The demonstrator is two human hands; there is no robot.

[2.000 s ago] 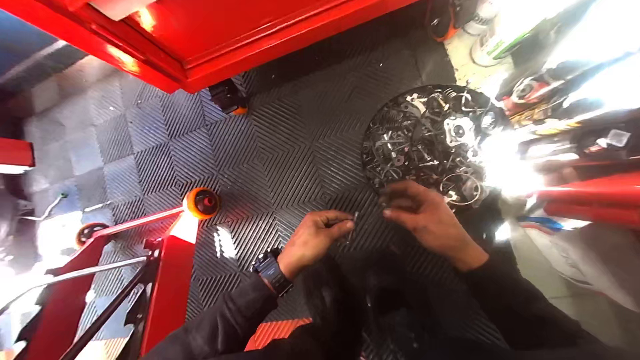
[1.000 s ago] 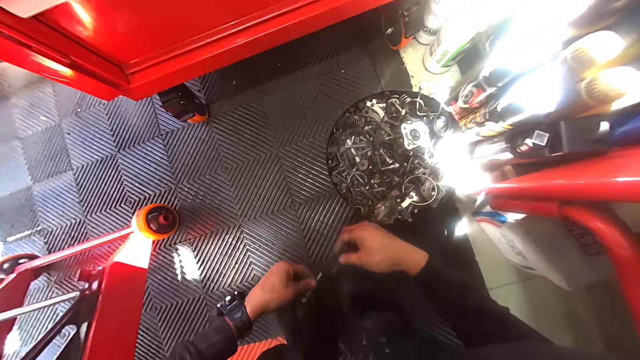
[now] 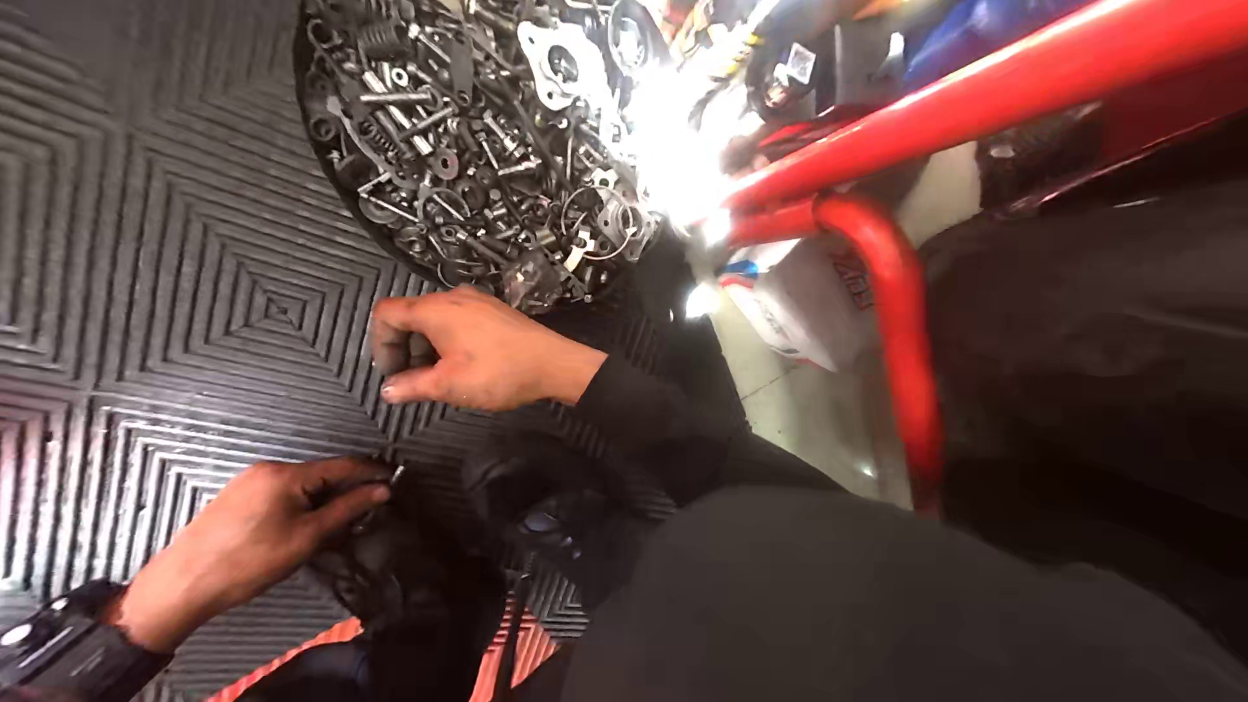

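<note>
My left hand [image 3: 258, 536], with a black watch on the wrist, pinches a small metal piece [image 3: 397, 475] between thumb and fingertips, low over the dark mat. Up and to the right of it, my right hand [image 3: 483, 351] has its fingers curled and thumb near them; whether it holds anything cannot be seen. Just beyond the right hand lies a round black tray [image 3: 336, 185] heaped with bolts, washers, springs and rings. A metal flange [image 3: 563, 63] rests on the heap. Strong glare hides the tray's right side.
A red tubular frame [image 3: 902, 331] stands at the right, above a white package [image 3: 799, 302] on the pale floor. Ridged dark mat tiles [image 3: 278, 307] spread at the left, with orange tile parts at the bottom. My dark-clothed legs fill the lower right.
The view has shifted right and closer to the tray. My hands were close together one second ago; now they are farther apart, the left still holding a small piece.
</note>
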